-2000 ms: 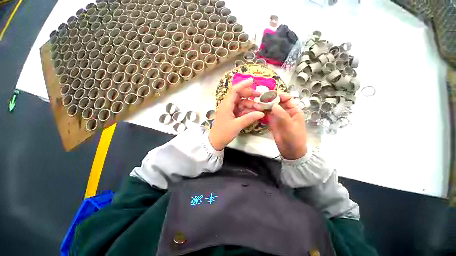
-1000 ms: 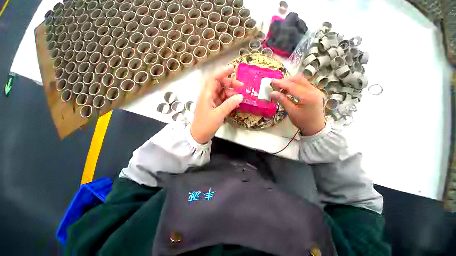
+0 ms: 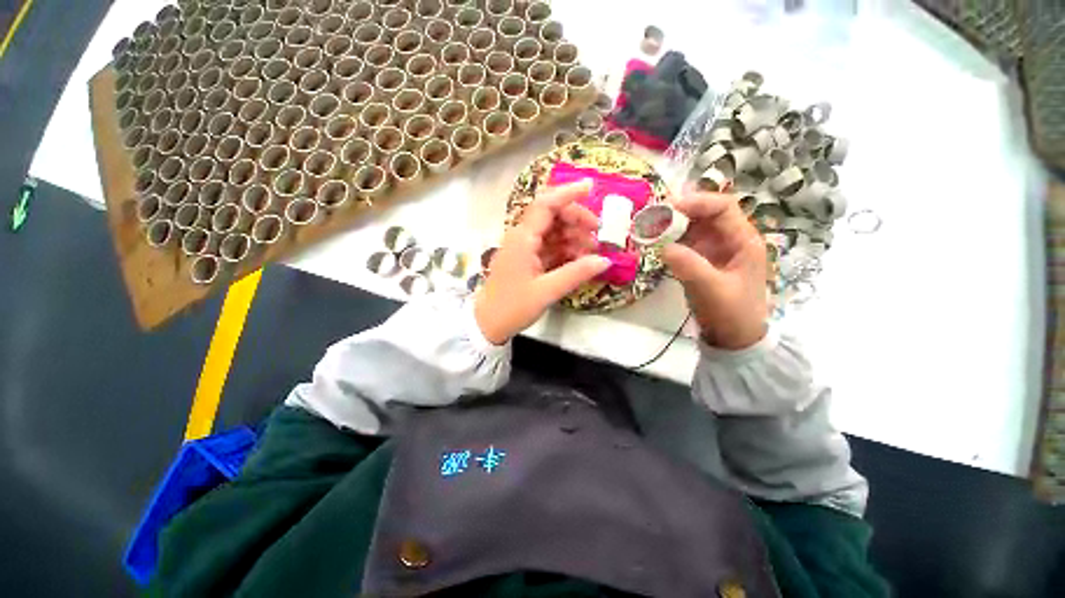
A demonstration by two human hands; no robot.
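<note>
My right hand (image 3: 726, 263) holds a grey metal ring (image 3: 660, 224) between thumb and fingers, its open end turned up towards me. My left hand (image 3: 534, 259) is beside the pink packet (image 3: 624, 268), thumb and fingers apart and curved, with nothing visible in it. A small white pad (image 3: 614, 220) lies on the pink packet between my hands. The packet rests on a round patterned cushion (image 3: 528, 187), partly hidden by my left hand.
A tan board (image 3: 150, 280) packed with upright rings is at the left. Several loose rings (image 3: 413, 259) lie between board and cushion. A jumbled ring pile (image 3: 788, 158) is at the right. A dark lump (image 3: 660, 99) sits behind the cushion. A blue bin (image 3: 193, 496) is below left.
A second ago my right fingers were at the white pad; now they hold a ring just right of it. My left hand has shifted slightly right and the pad is uncovered.
</note>
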